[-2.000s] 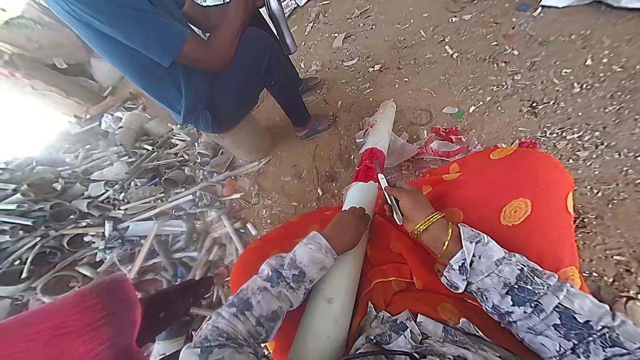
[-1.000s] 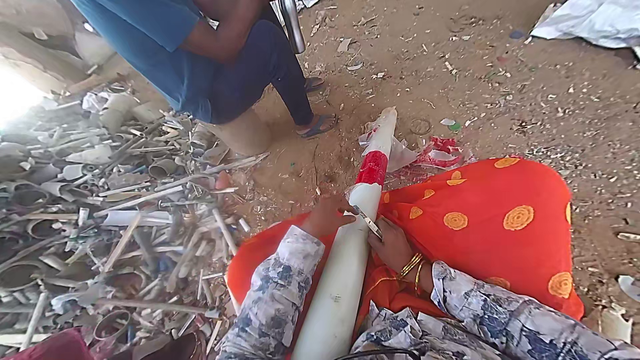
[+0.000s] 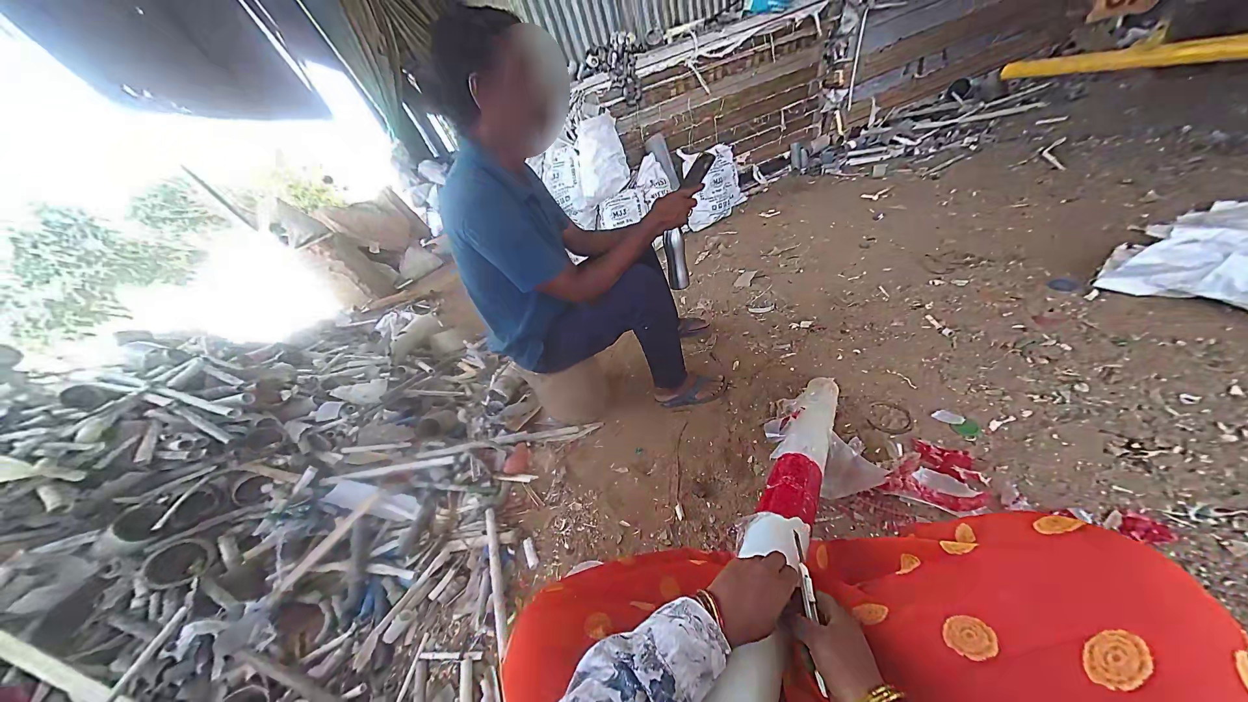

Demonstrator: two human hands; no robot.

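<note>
A long white plastic pipe with a red band lies across my lap, pointing away from me over the red-orange patterned cloth. Wrapped over the pipe just below the band, my left hand has its fingers curled at the white covering. My right hand, at the pipe's right side, holds a thin metal blade tool with its tip up near the covering. Whether the left fingers pinch the covering or only press on it is hard to see.
A person in blue sits front left, holding a phone. A heap of pipe offcuts covers the left ground. Torn red and white film lies beyond my lap. White sacks stand at the back; a white sheet lies right.
The view has tilted up a lot. My left hand has moved from the pipe's left side onto its top, close to the blade tool.
</note>
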